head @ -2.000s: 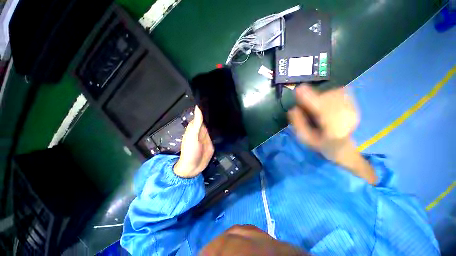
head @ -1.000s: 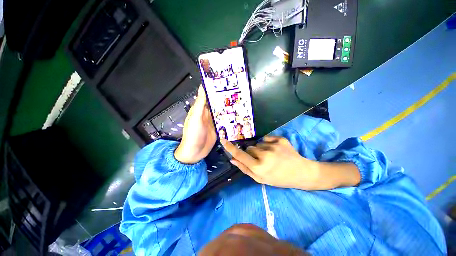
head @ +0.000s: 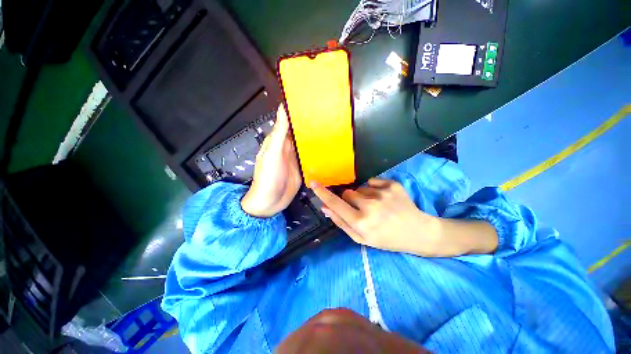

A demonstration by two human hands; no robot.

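Observation:
A phone display assembly point(head: 319, 117) shows a plain orange-yellow screen, upright in front of me. My left hand point(head: 275, 166) holds it by its left edge, with the fingers partly hidden behind it. My right hand point(head: 377, 216) is at its lower edge, the index fingertip touching the lower left corner of the glass. A small red-orange piece point(head: 333, 45) shows at its top edge. White-grey wires point(head: 377, 19) run from there to the black tester box point(head: 456, 59), which has a lit white display and green terminals.
A long black foam tray point(head: 200, 83) lies at the left, with modules in some pockets. A tall black slotted stack point(head: 62, 242) stands at lower left. A thin black lead point(head: 418, 110) hangs from the tester. A crumpled clear bag point(head: 93, 337) and blue crate point(head: 142, 325) show bottom left.
The screen went from dark to a picture of people, then to plain orange-yellow. My right hand came from the right to the display's lower edge. The view shifted slightly.

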